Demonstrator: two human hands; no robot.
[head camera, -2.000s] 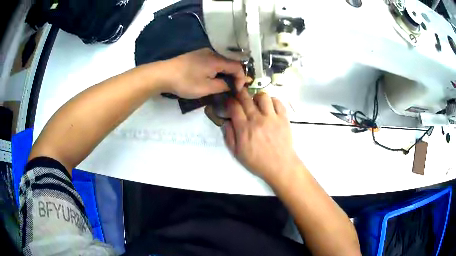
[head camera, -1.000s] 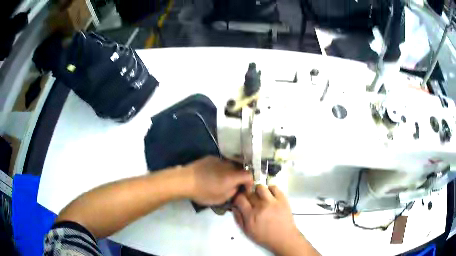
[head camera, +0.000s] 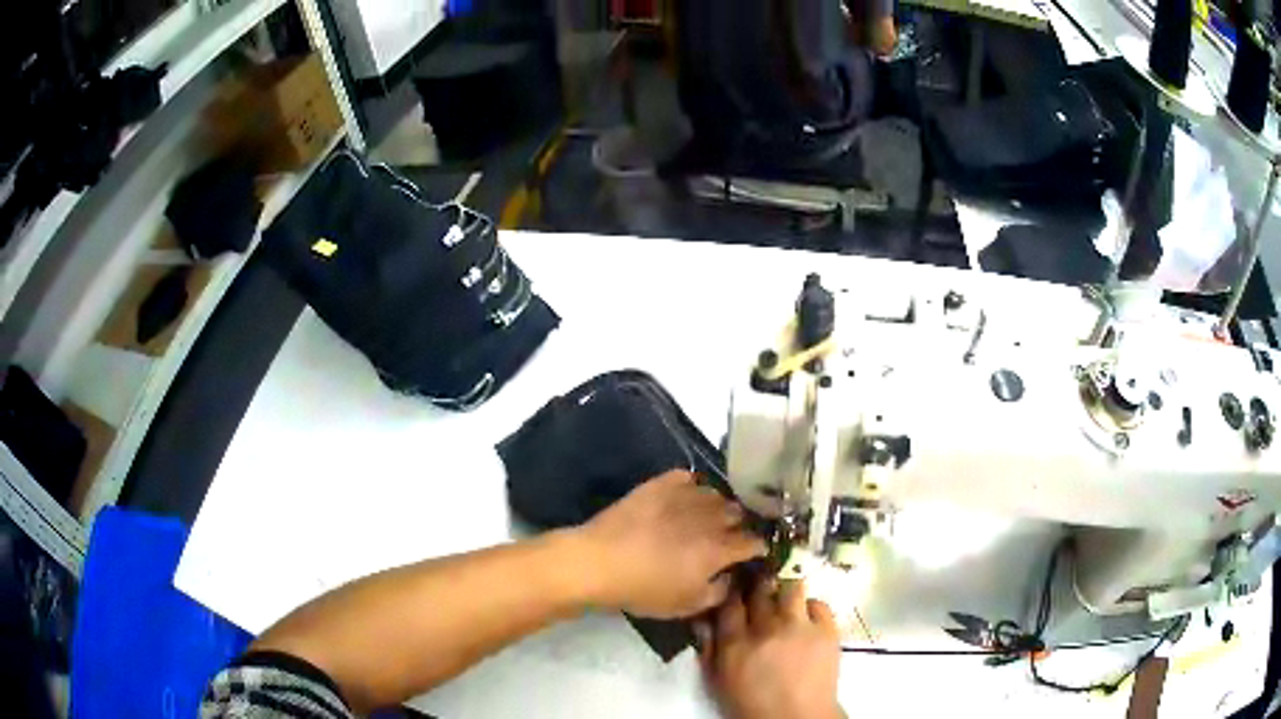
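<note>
A black fabric bag panel (head camera: 597, 447) with a thin pale line along its curved edge lies left of the white sewing machine head (head camera: 787, 436). My left hand (head camera: 672, 545) presses and pinches the black fabric beside the needle area. My right hand (head camera: 773, 649) is just below it, fingertips at the fabric edge under the presser foot (head camera: 790, 562). A narrow black flap (head camera: 660, 635) sticks out below my left hand. My fingers hide the needle point and the seam.
Stacked black bag pieces (head camera: 408, 288) with a yellow label stand at the back left. Thread snips (head camera: 969, 627), black cord and a brown tab (head camera: 1146, 688) lie at right. A blue crate (head camera: 134, 618) and shelving are at left. A person sits beyond the table.
The view has tilted up and left, so the table sits lower and more background shows. My hands remain at the needle area on the fabric.
</note>
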